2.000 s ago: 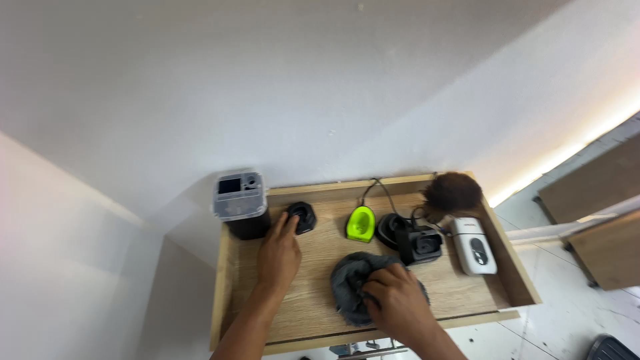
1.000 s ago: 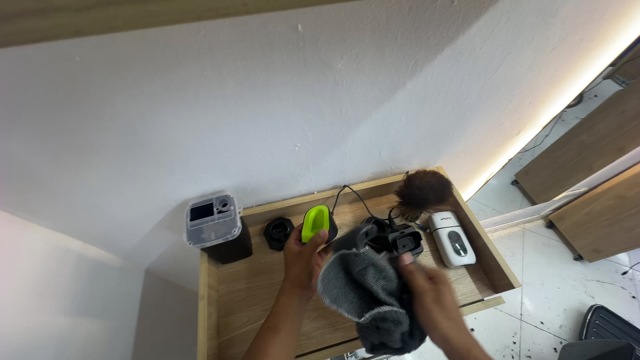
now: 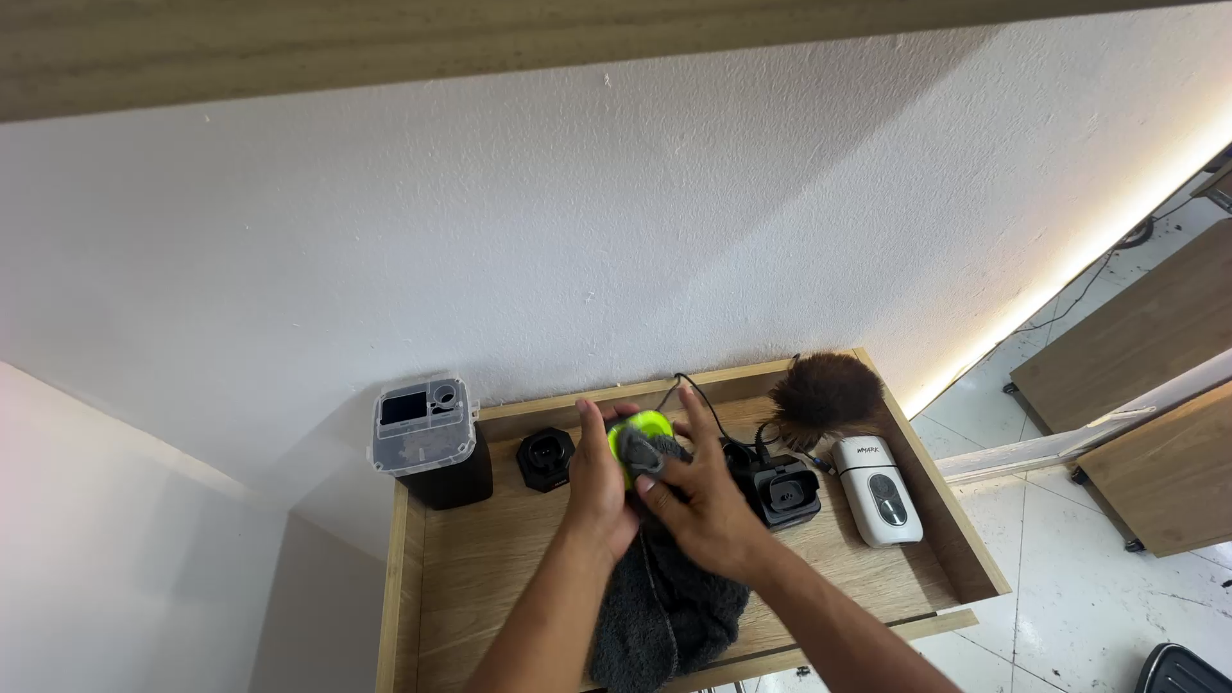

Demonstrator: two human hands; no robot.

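My left hand (image 3: 602, 486) holds a lime-green and black charging stand (image 3: 657, 422) above the wooden tray. With its fingers pressing a dark grey cloth (image 3: 640, 606) into the green hollow, my right hand (image 3: 707, 500) meets the stand from the right. The rest of the cloth hangs down over the tray's front part. Left of my hands lies a small black octagonal base (image 3: 546, 459). A black charging dock (image 3: 784, 491) is just right of my right hand, partly hidden by it.
A black container with a clear lid (image 3: 423, 428) stands at the tray's left. A white Wmark device (image 3: 878, 491) and a brown-bristled brush (image 3: 828, 397) are at the right. A thin black cable (image 3: 707, 399) runs along the back. The tray's wooden rim (image 3: 616, 393) meets the wall; a wooden edge (image 3: 481, 43) crosses overhead.
The green stand, resting in the tray two seconds ago, is now in my left hand. My left hand has left the black octagonal base. My right hand has brought the cloth onto the stand.
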